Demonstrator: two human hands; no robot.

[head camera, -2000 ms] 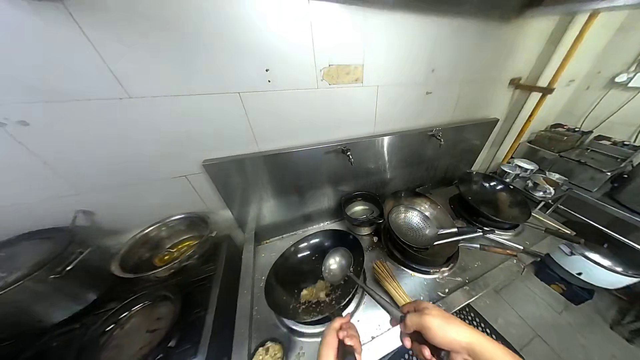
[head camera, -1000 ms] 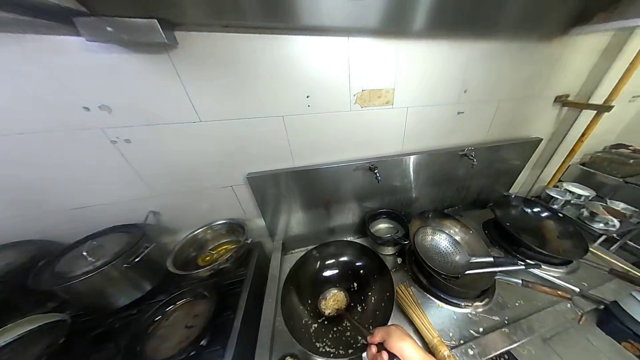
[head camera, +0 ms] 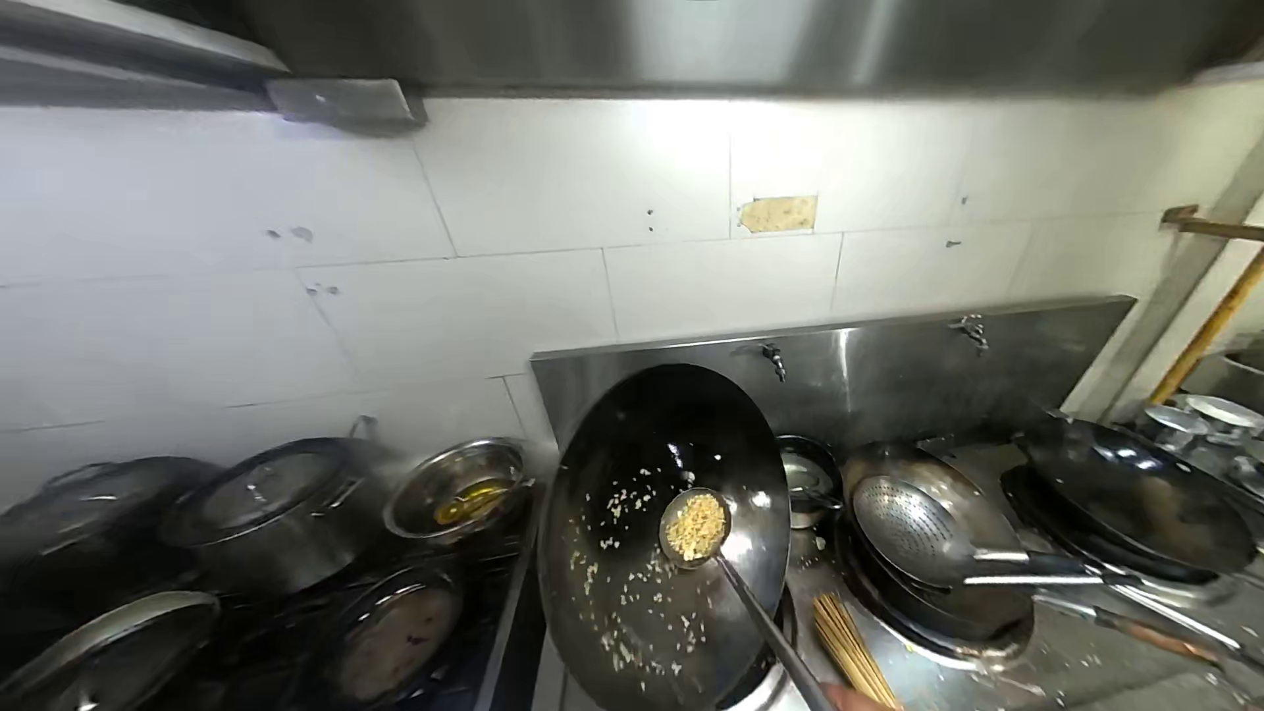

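A black wok (head camera: 612,583) stands tilted up off its burner, its inside facing me, with pale chopped bits scattered over it. A metal ladle (head camera: 770,627) filled with chopped golden bits (head camera: 697,525) is held over the middle of the wok. At the bottom edge, only a small part of my right hand (head camera: 851,698) shows, closed on the ladle's handle. My left hand is out of view. Right of the wok lies a bamboo wok brush (head camera: 849,647), close to my right hand.
A perforated strainer (head camera: 907,528) rests over a wok at the right, near a small dark pot (head camera: 810,474). Another wok (head camera: 1136,494) stands farther right. At the left are a lidded pot (head camera: 267,504) and a steel bowl with yellow oil (head camera: 454,494). Taps (head camera: 775,362) project from the steel backsplash.
The wok has tipped up from its burner. The ladle, low in the wok a second ago, is now raised with its load. My left hand, seen two seconds ago, has left the view.
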